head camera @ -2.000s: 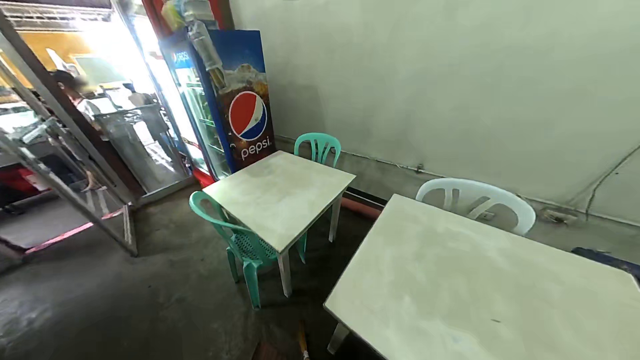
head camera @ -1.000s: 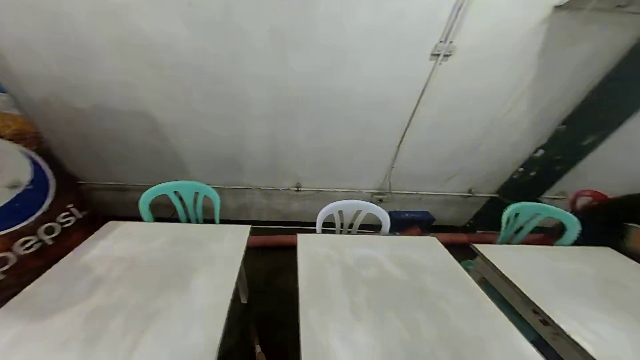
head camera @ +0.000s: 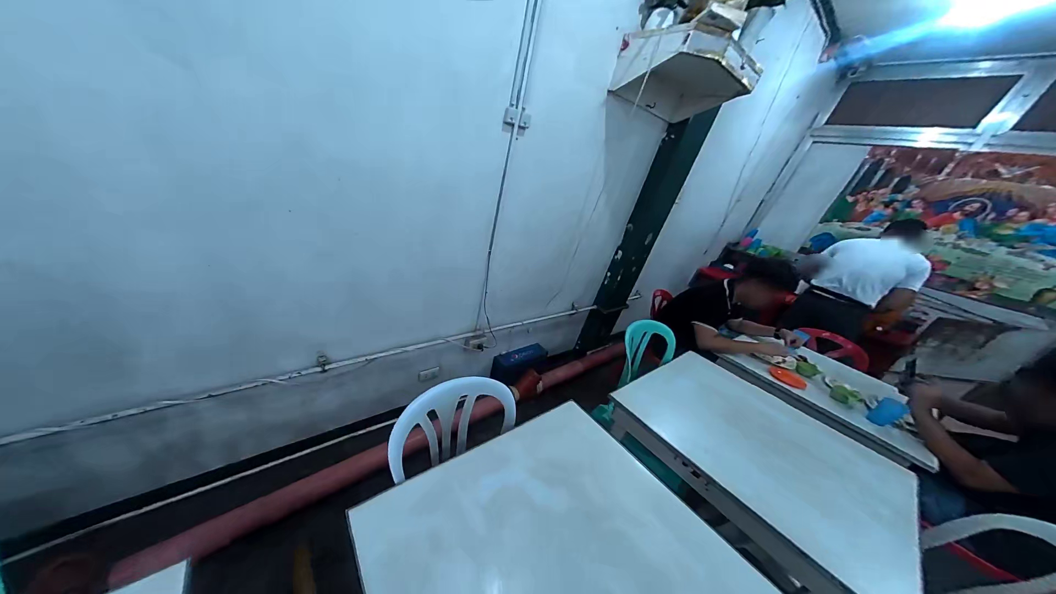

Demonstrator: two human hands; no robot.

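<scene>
Neither my left hand nor my right hand shows in the head view, so what they hold or touch is hidden. Nearest to me, a white-topped table (head camera: 528,520) fills the lower middle. A white plastic chair (head camera: 450,412) stands at its far side, by the wall. To the right is a second white-topped table (head camera: 775,445), with a green plastic chair (head camera: 646,342) at its far left corner. At the bottom edge, left of the near table, a blurred brownish, upright thing (head camera: 304,569) is partly in view; what it is I cannot tell.
Two people sit at a farther table (head camera: 833,400) with plates and food; a person in a white shirt (head camera: 874,268) bends behind it. A red pipe (head camera: 330,495) runs along the wall base, beside a blue box (head camera: 520,361). A loaded shelf (head camera: 685,70) juts from the wall above.
The view has swung far to the right. The drinks refrigerator seen earlier is out of view, and the far table with people has come into view.
</scene>
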